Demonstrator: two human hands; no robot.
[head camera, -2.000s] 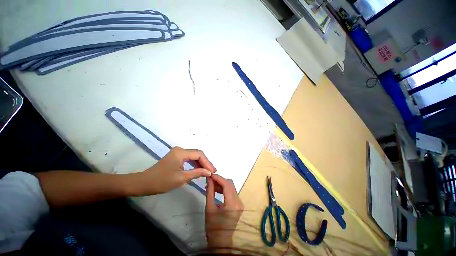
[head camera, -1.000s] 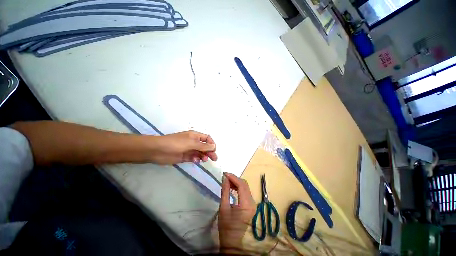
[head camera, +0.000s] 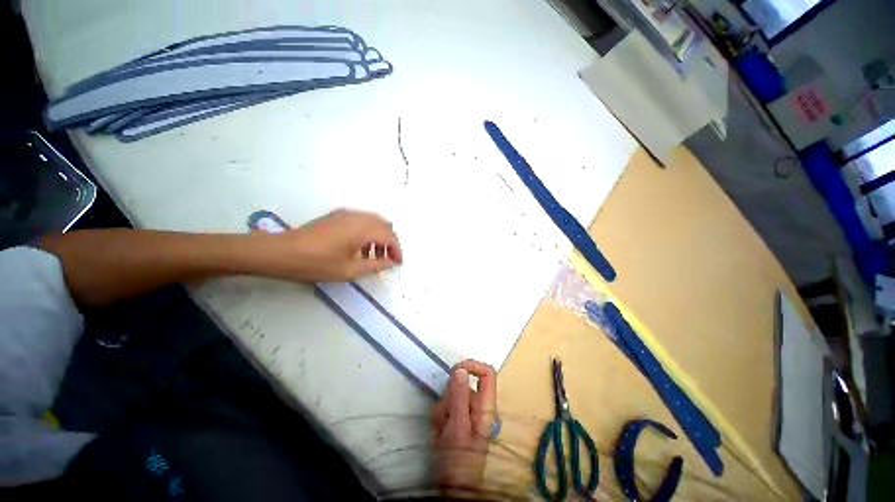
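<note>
A band piece (head camera: 378, 324) lies slanted on the white surface, pale side up with a blue-grey edge. My right hand (head camera: 466, 407) is at its lower end, fingertips closed on it; a bit of blue-grey edge shows beyond the fingers. My left hand (head camera: 348, 245) is over the upper part of the band, fingers curled and fingertips close together; my forearm crosses the band. Whether it holds a needle or thread cannot be seen. Fine dark strands run blurred across the near edge around my right wrist.
A fanned stack of band pieces (head camera: 216, 78) lies far left. A loose dark thread (head camera: 402, 152) and a dotted navy strip (head camera: 550, 201) lie beyond my hands. To the right are a clear plastic bag (head camera: 571, 288), more navy strips (head camera: 662, 382), green-handled scissors (head camera: 564, 441) and a curved navy piece (head camera: 628, 461).
My hands were together at the fingertips; my left hand has moved away up and left, over the band. My right hand stays at the band's lower end. The whole view has shifted slightly.
</note>
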